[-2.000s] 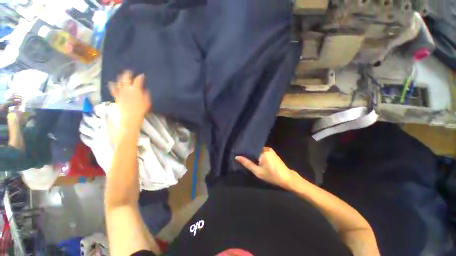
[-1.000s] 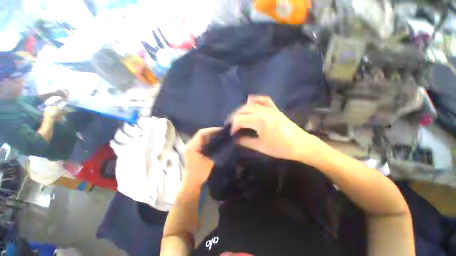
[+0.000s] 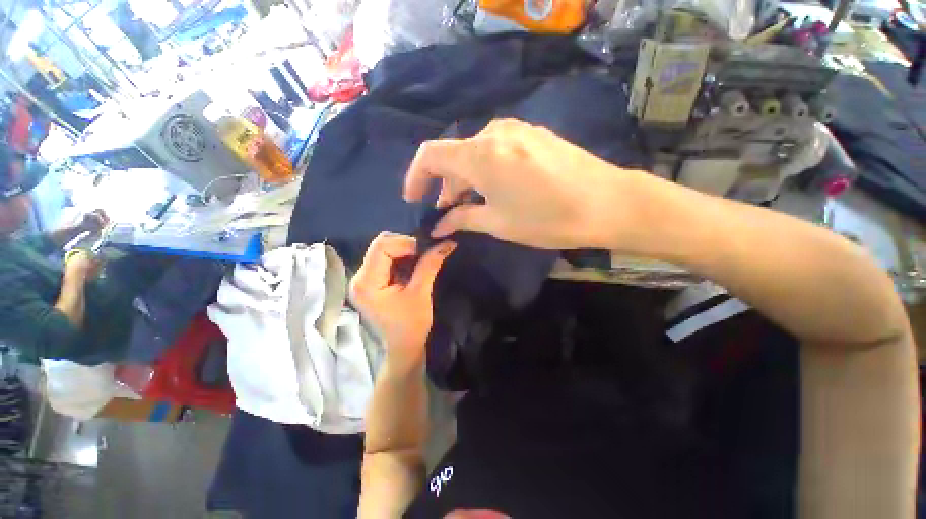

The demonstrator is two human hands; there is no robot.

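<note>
A large navy garment panel (image 3: pixel 355 162) is spread over the table in front of me, left of the overlock machine (image 3: pixel 756 142). Its near edge is gathered up towards my body. My left hand (image 3: pixel 398 294) pinches the bunched navy cloth between thumb and fingers. My right hand (image 3: pixel 528 188) is just above and right of it, palm down, fingertips pinching the same cloth. The hands are close together. The exact edge or seam between the fingertips is hidden. A white label strip (image 3: pixel 701 316) hangs at the table edge on the right.
A white cloth bundle (image 3: pixel 294 340) hangs at the lower left. A bottle with orange liquid (image 3: pixel 254 147) and a grey box with a round grille (image 3: pixel 183 137) stand at the upper left. A person (image 3: pixel 41 274) works at the far left. A pink-ended thread cone (image 3: pixel 837 184) is beside the machine.
Two seconds ago my hands were apart on the spread panel; they came together on gathered cloth. Since the last frame, my right hand has shifted slightly up and the view has turned a little.
</note>
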